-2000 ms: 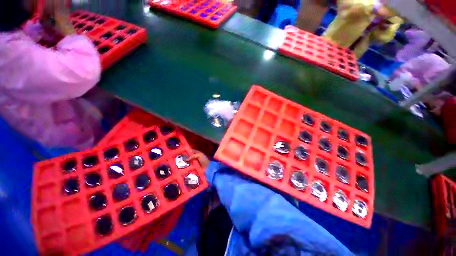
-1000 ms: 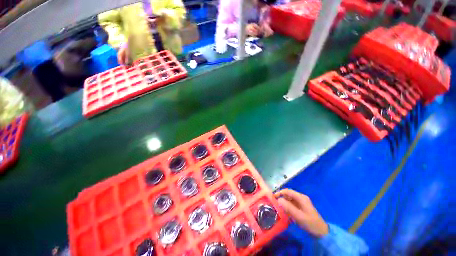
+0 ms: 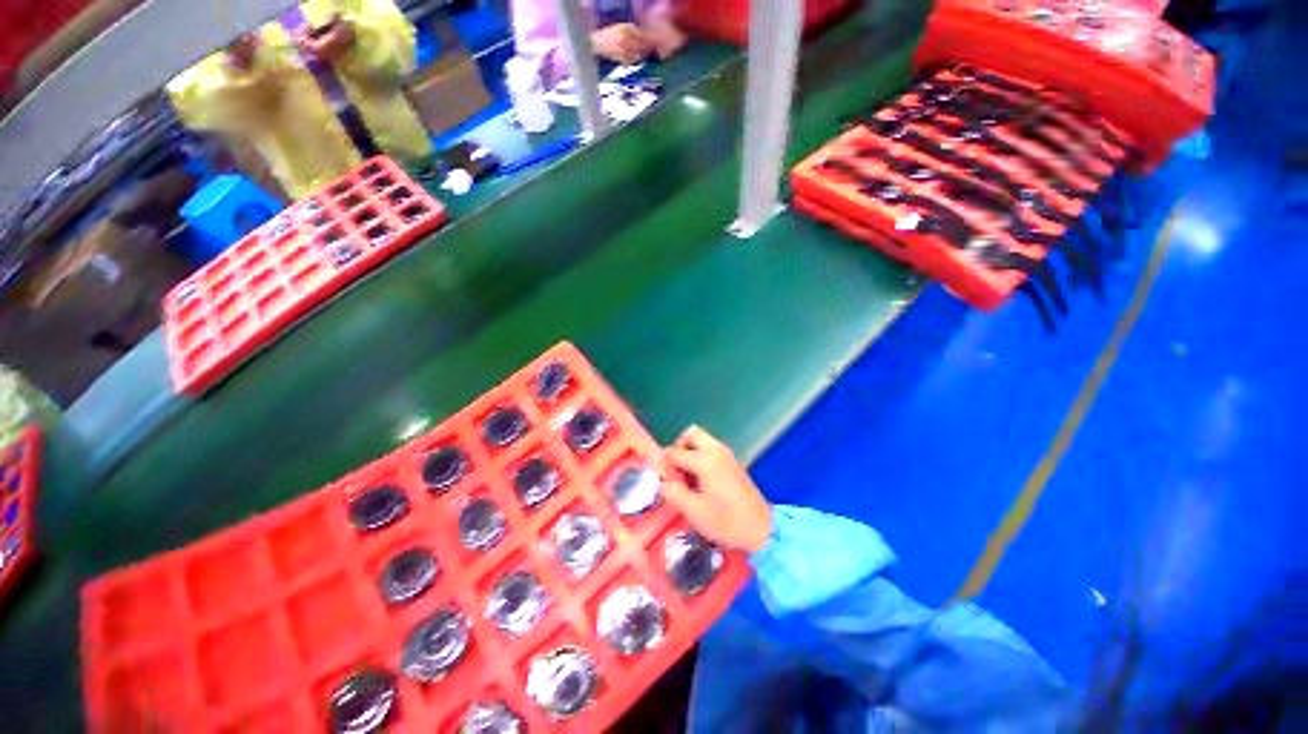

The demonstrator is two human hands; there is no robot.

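A red tray (image 3: 215, 552) with a grid of square pockets lies tilted in view at the front of the green bench, its near part cut off by the lower edge. Round watch bodies (image 3: 435, 641), some dark and some shiny, sit in its middle and right pockets; several left pockets are bare. My right hand (image 3: 717, 491), bare with a blue sleeve, grips the tray's right edge, its fingers curled at the rim beside a shiny watch body (image 3: 636, 488). My left hand is not in view.
Across the bench (image 3: 574, 280) lies a partly filled red tray (image 3: 237, 294). A pale metal post (image 3: 770, 122) stands beyond. At right are a tray of strapped watches (image 3: 975, 265) and a red stack (image 3: 1162, 86). People in yellow and pink gowns are at the far side.
The view has swung from the left-hand tray to the right. Since the last earlier frame, my right hand has shifted from the tray's near right corner further up its right edge.
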